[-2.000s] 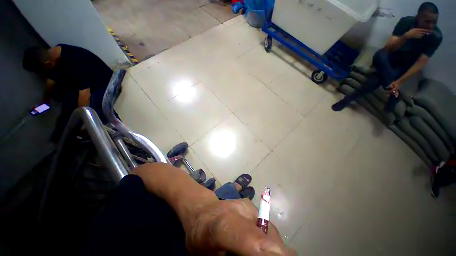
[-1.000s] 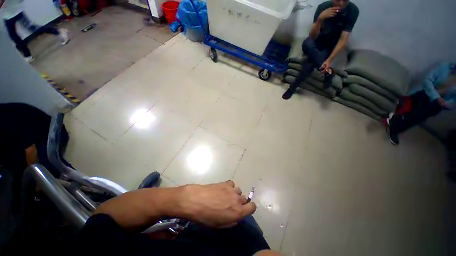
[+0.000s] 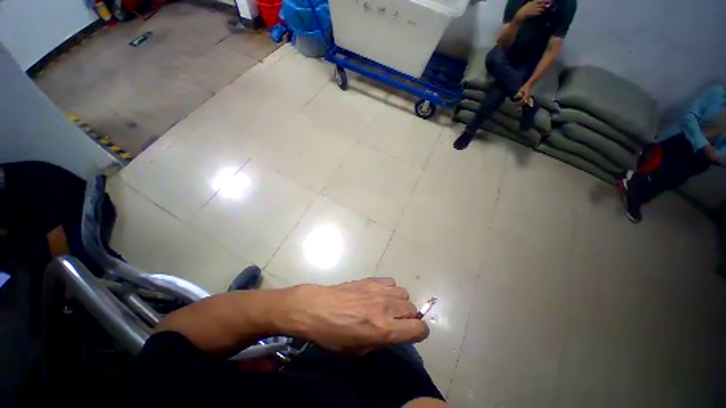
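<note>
My left hand (image 3: 362,315) reaches in from the lower left, back of the hand up, above my dark-clothed lap. It holds a short cigarette (image 3: 427,307) between its fingers; the tip points up and to the right. Silver bent metal tubes (image 3: 103,307) stand beside and under my left forearm. My right hand is not in view; only a small patch of skin shows at the bottom edge, and I cannot tell which part it is.
A blue trolley (image 3: 382,80) carries a white tub (image 3: 390,36). A person in dark clothes sits on stacked grey-green sacks (image 3: 593,119); another in light blue sits at far right. A third person in black is at left. Black-yellow tape (image 3: 99,137) edges the doorway.
My view has swung right and settled. My left hand first drew back from close to the camera, then shifted slightly right with the cigarette. The walker in the doorway is gone from view.
</note>
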